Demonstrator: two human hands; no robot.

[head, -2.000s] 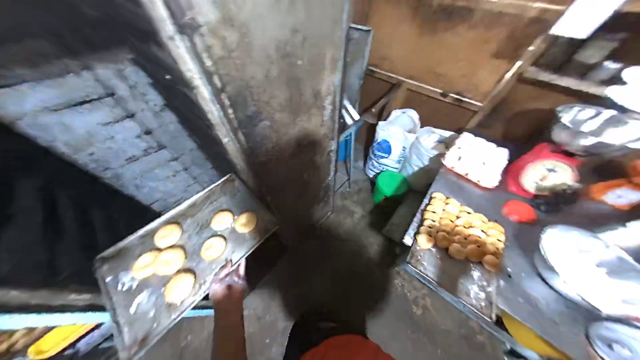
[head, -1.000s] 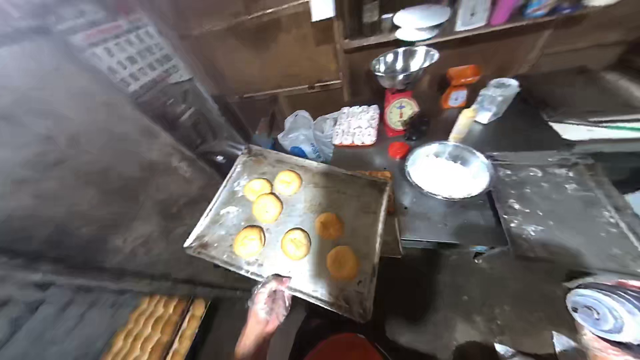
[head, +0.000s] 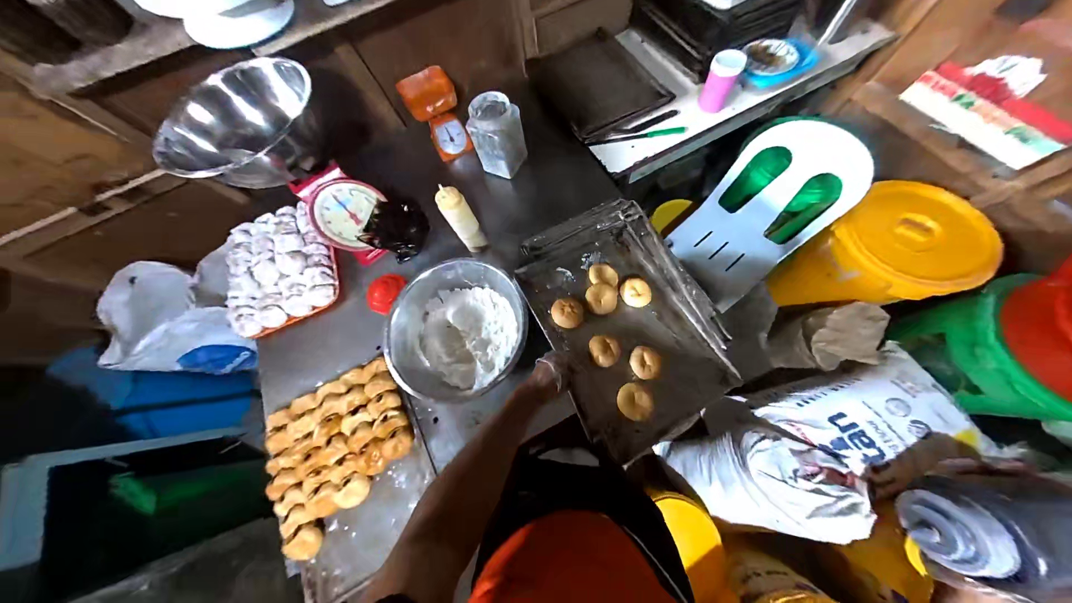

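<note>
My left hand, in a clear plastic glove, grips the near left edge of a dark metal baking tray. Several round golden buns lie scattered on this tray, which overlaps other trays at the table's right side. Left of it, close to my hand, stands a steel bowl of white flour or powder. My right hand is not in view. Farther left, filled rows of browned buns sit on a metal tray, and white-coated pieces fill an orange-edged tray.
A red scale, squeeze bottle, plastic container and small orange scale stand on the table. On the right are a white slotted chair, yellow lidded bin and sack. Part of another person shows at lower right beside grey rolled material.
The tray of scattered buns, held up in my left hand earlier, is now over the right side of the table with the hand still at its edge. The view has swung right.
</note>
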